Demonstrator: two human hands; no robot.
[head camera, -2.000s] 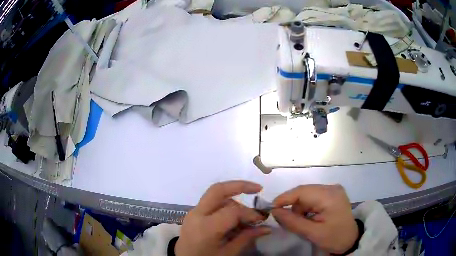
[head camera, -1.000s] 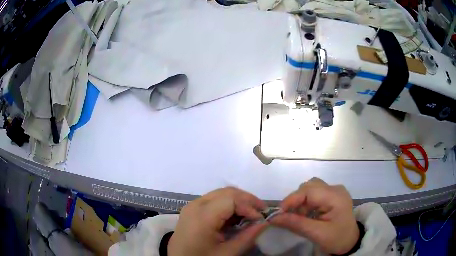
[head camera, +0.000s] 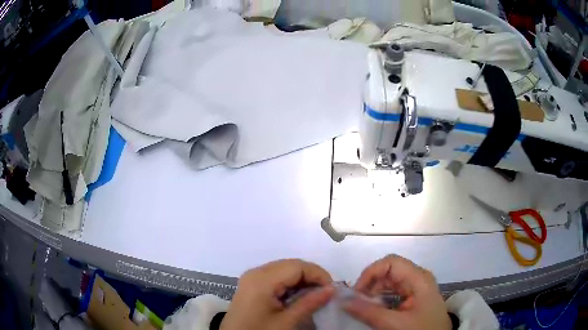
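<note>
A small pale grey piece of cloth (head camera: 335, 308) is held between both hands at the table's front edge, low in the picture. My left hand (head camera: 277, 298) pinches its left side between thumb and fingers. My right hand (head camera: 401, 298) pinches its right side. The fingertips nearly meet and hide much of the cloth; its lower part runs to the picture's bottom edge. The white sewing machine (head camera: 425, 116) stands beyond, with nothing under its lit presser foot that I can make out.
Scissors (head camera: 525, 235) with red and orange-yellow handles lie right of the machine. A large pale panel (head camera: 258, 84) with a folded corner spreads behind. A cream bundle (head camera: 68, 122) hangs at the left over a blue piece (head camera: 108, 162). A measuring strip (head camera: 174, 280) runs along the front edge.
The view has tilted, so machine and table sit lower than one second ago. My hands still pinch the small cloth, and more of its pale face now shows between them.
</note>
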